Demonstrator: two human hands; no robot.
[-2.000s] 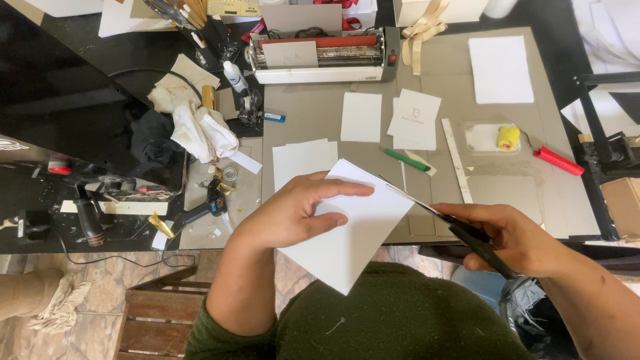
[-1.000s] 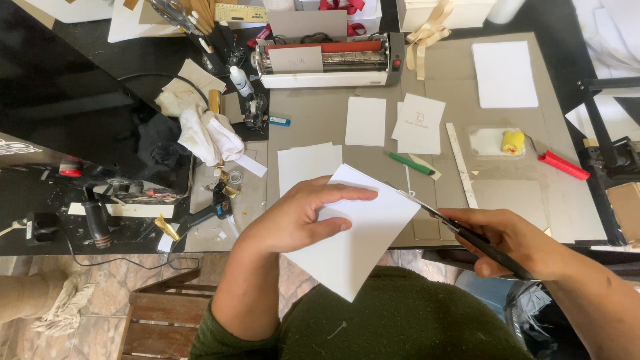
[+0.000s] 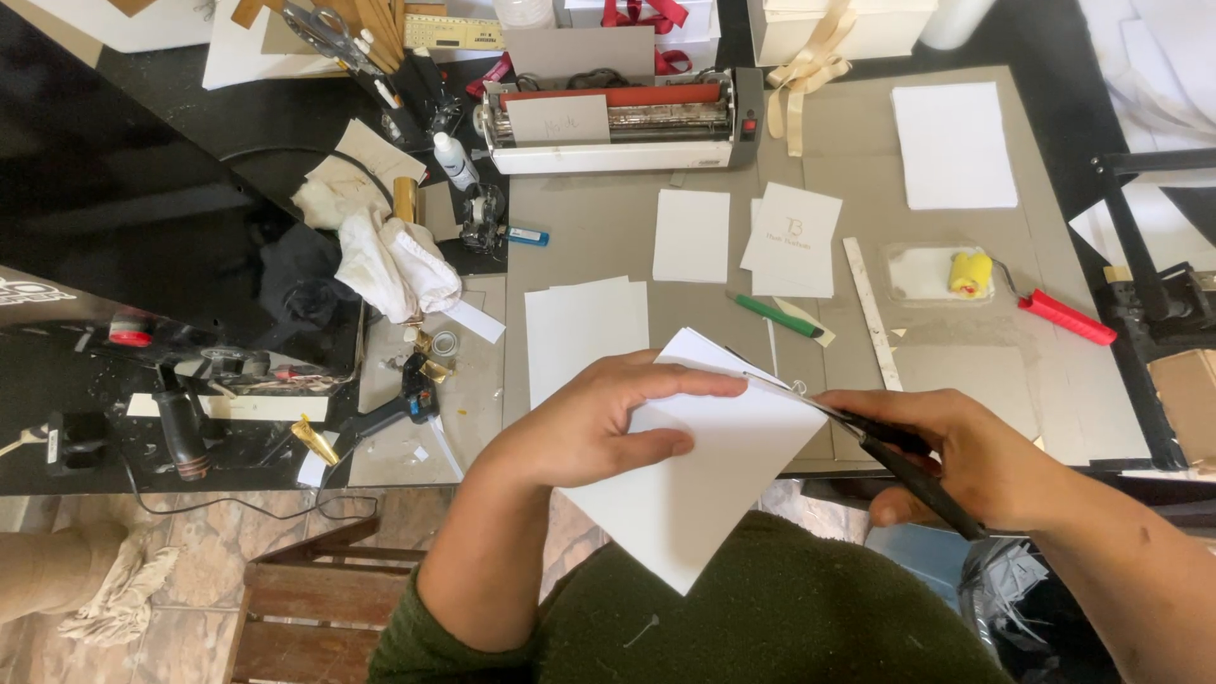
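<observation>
My left hand (image 3: pixel 617 413) grips a white paper sheet (image 3: pixel 703 475), tilted with one corner toward my body; fingers lie over it and the thumb on its face. Black-handled scissors (image 3: pixel 893 456) are in my right hand (image 3: pixel 950 465), their blades along the sheet's upper right edge, where a thin strip stands apart. Beyond the sheet lie white sheets (image 3: pixel 584 323), a blank white card (image 3: pixel 692 236), a printed card (image 3: pixel 793 233) and a green pen-like tool (image 3: pixel 777 315).
A roller machine (image 3: pixel 617 123) stands at the back. To the right are a paper strip (image 3: pixel 872 313), a yellow foam roller (image 3: pixel 971 275) with red handle and a white paper stack (image 3: pixel 955 145). A glue gun (image 3: pixel 408 394), cloth (image 3: pixel 394 261) and large black machine (image 3: pixel 142 209) are left.
Since two seconds ago, the scissors have shifted slightly along the sheet's upper right edge, and their handles look closer together. My left hand still holds the sheet.
</observation>
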